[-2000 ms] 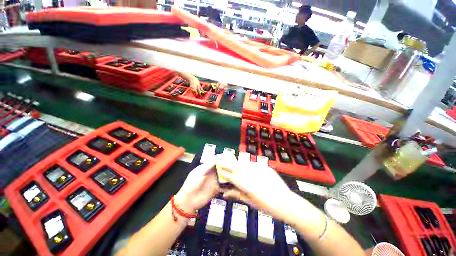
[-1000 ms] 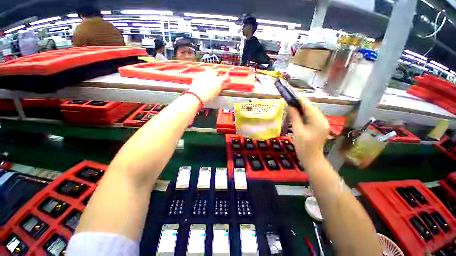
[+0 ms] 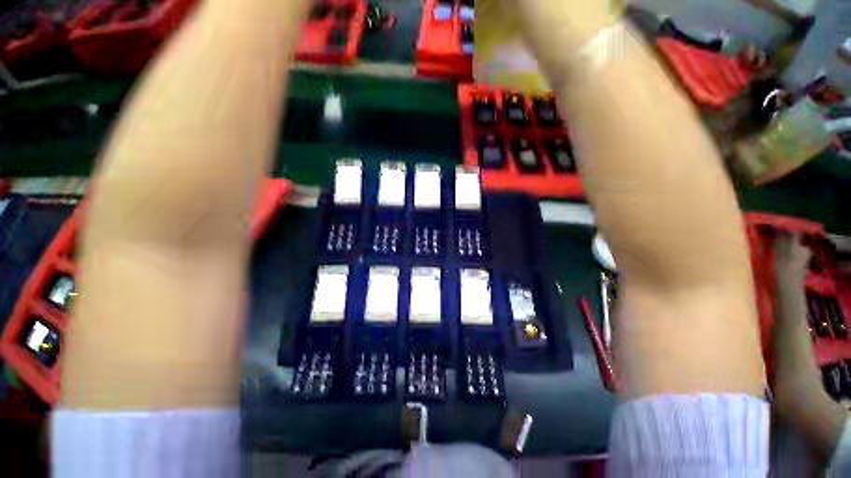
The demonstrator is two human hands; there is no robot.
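Open flip phones with glowing white screens and black keypads lie in two rows in a black foam tray [image 3: 551, 350] in front of me. One upper-row phone shows its lit screen [image 3: 392, 185]; a lower-row phone shows its screen too [image 3: 425, 296]. A phone with its battery bay showing [image 3: 524, 316] lies at the tray's lower right. Both my forearms reach up past the tray, left and right. My left hand is beyond the top edge. My right wrist shows at the top, but the hand is cut off. What either hand holds is hidden.
Two small dark battery-like pieces [image 3: 415, 423] lie near the bench edge. A red pen [image 3: 598, 344] and a thin silver tool lie right of the tray. Red trays stand behind [image 3: 523, 179] and at left. Another person's arm [image 3: 795, 327] reaches over the right red tray.
The view has tipped downward. Both hands have gone out at the top, with the dark phone that my right hand held. Another person's arm has appeared at the right.
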